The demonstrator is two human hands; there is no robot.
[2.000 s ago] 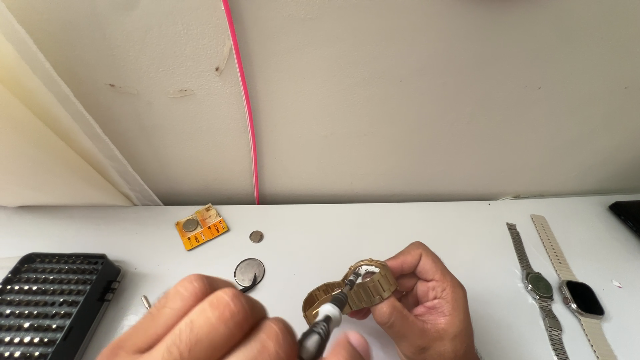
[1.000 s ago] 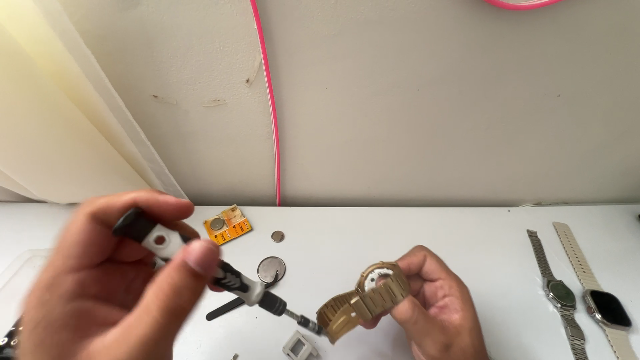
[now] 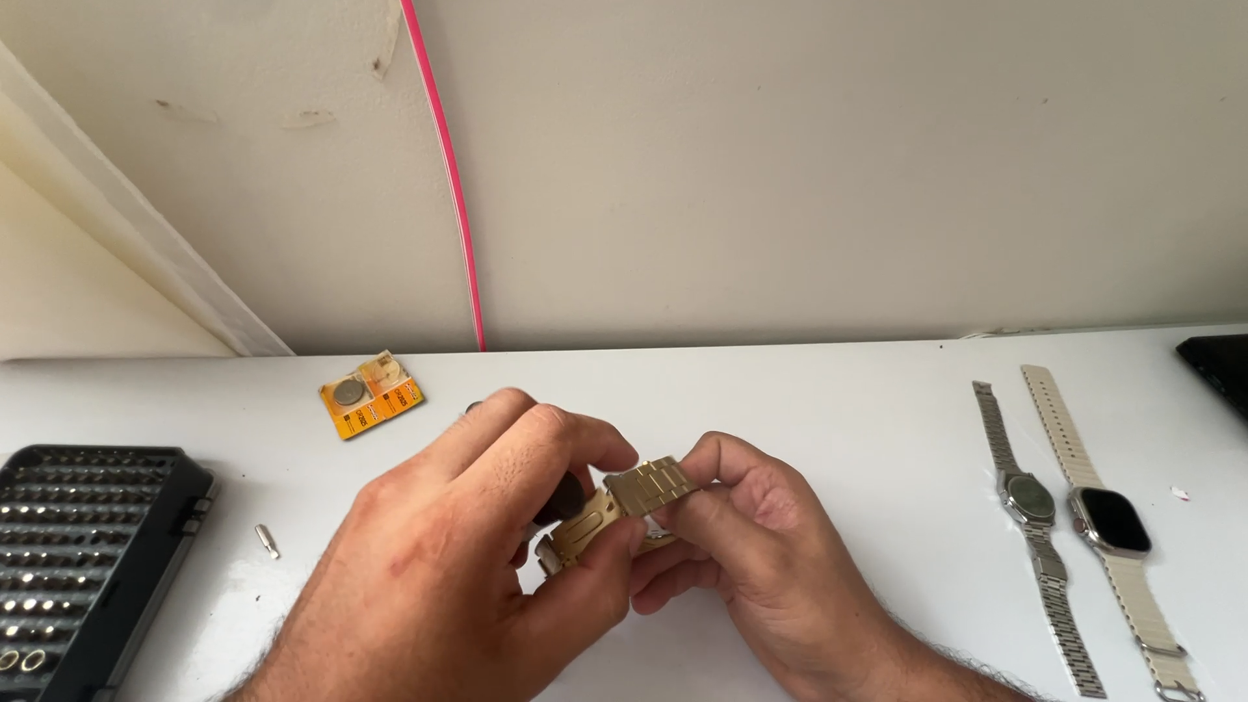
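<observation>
Between both hands is a gold-coloured metal-band wristwatch (image 3: 651,487), its bracelet folded toward the camera and its case mostly hidden. My left hand (image 3: 478,546) pinches the clasp end between thumb and fingers. A dark rounded thing, perhaps the screwdriver's handle, shows under its fingers. My right hand (image 3: 770,546) grips the other part of the bracelet with thumb and forefinger, its lower fingers curled beneath. To the left of my left hand, a small metal screwdriver bit (image 3: 266,541) lies on the white table.
A black bit case (image 3: 146,575) with rows of bits stands at the left. An orange button-cell blister card (image 3: 372,395) lies near the wall. At the right are a silver metal-band watch (image 3: 1030,498), a smartwatch with a cream strap (image 3: 1113,520) and a black object (image 3: 1219,366).
My left hand has come from the left to the watch and now grips its bracelet. The screwdriver seen in that hand earlier is now mostly hidden. The watch has been turned.
</observation>
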